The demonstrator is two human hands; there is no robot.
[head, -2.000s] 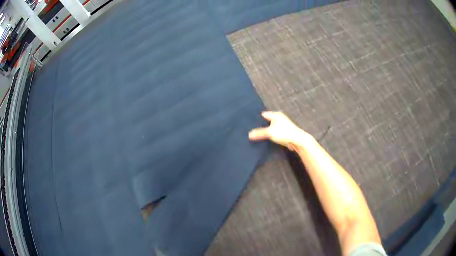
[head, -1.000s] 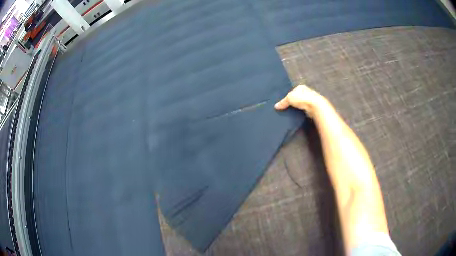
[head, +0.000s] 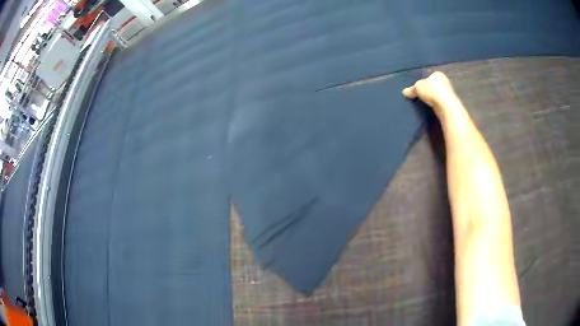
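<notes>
My right hand (head: 429,89) is shut on the right upper corner of a dark navy cut piece (head: 318,153), thumb on top and fingers hidden behind the edge. The piece lies skewed, with small creases near its lower left and its pointed lower corner on the bare bed. A thin slit shows between its top edge and the fabric sheet (head: 159,191), which spreads to the left and across the top. My left hand is not in view.
The grey-brown cutting bed (head: 394,255) shows scratches at the right and below the piece. A metal edge rail (head: 54,191) runs down the left. Machine parts (head: 60,60) stand at the upper left. An orange part (head: 16,313) shows at the lower left corner.
My right hand and the piece's held corner have moved up and right in the picture. The piece's lower corner has swung right, baring more bed at its lower left. The view has shifted too.
</notes>
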